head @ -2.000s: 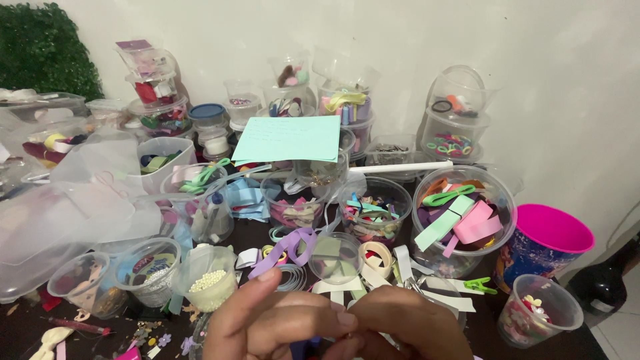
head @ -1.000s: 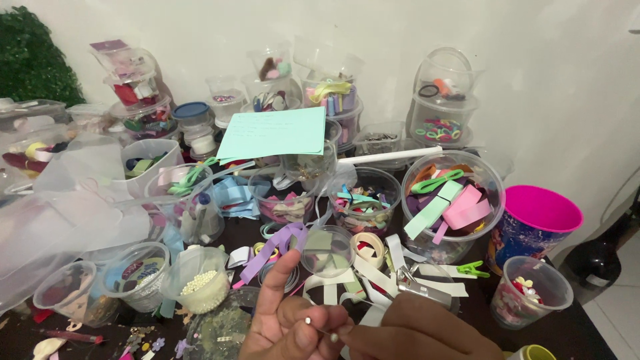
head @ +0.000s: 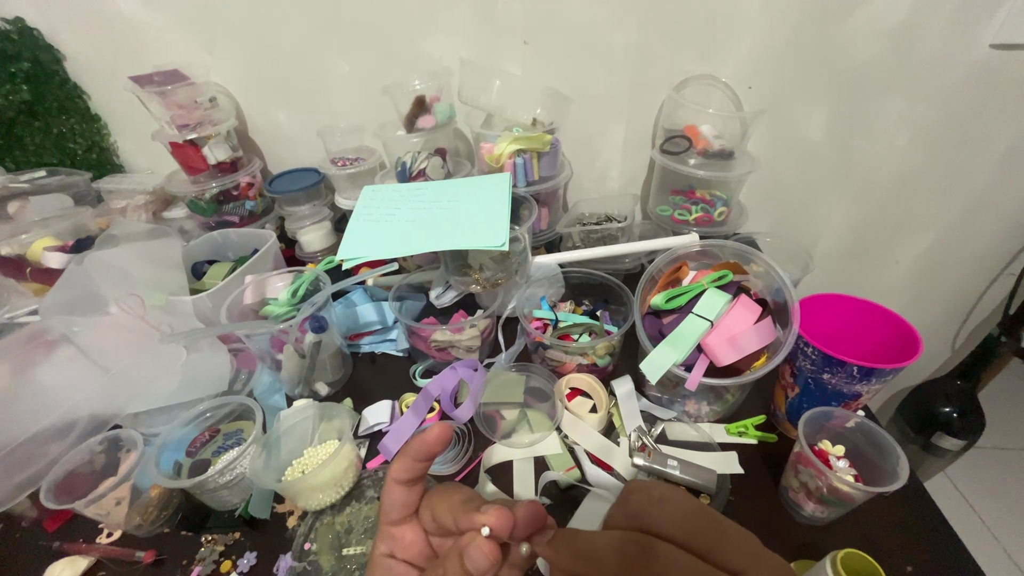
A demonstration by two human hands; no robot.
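Observation:
At the bottom centre my left hand (head: 456, 512) pinches a small white bead (head: 486, 530) between thumb and fingertips, its index finger raised. My right hand (head: 648, 536) meets it from the right, its fingertips by a small pearl bead (head: 525, 550); a thread or wire cannot be made out. Left of my left hand, a plastic cup of pearl beads (head: 314, 462) stands on the dark table. Beyond both hands lie a purple ribbon (head: 432, 404), cream ribbon strips (head: 524, 464) and a metal lighter-like tool (head: 674, 466).
Tubs of ribbons (head: 716, 312) and stacked containers line the wall. A mint-green paper (head: 428, 216) with writing lies on top of tubs. At right stand a pink-rimmed cup (head: 860, 336), a cup of flower beads (head: 840, 472) and a dark bottle (head: 940, 416).
The small beads at my fingertips show in the last two views but not plainly in the first. A yellow-rimmed container has come into view at the lower right.

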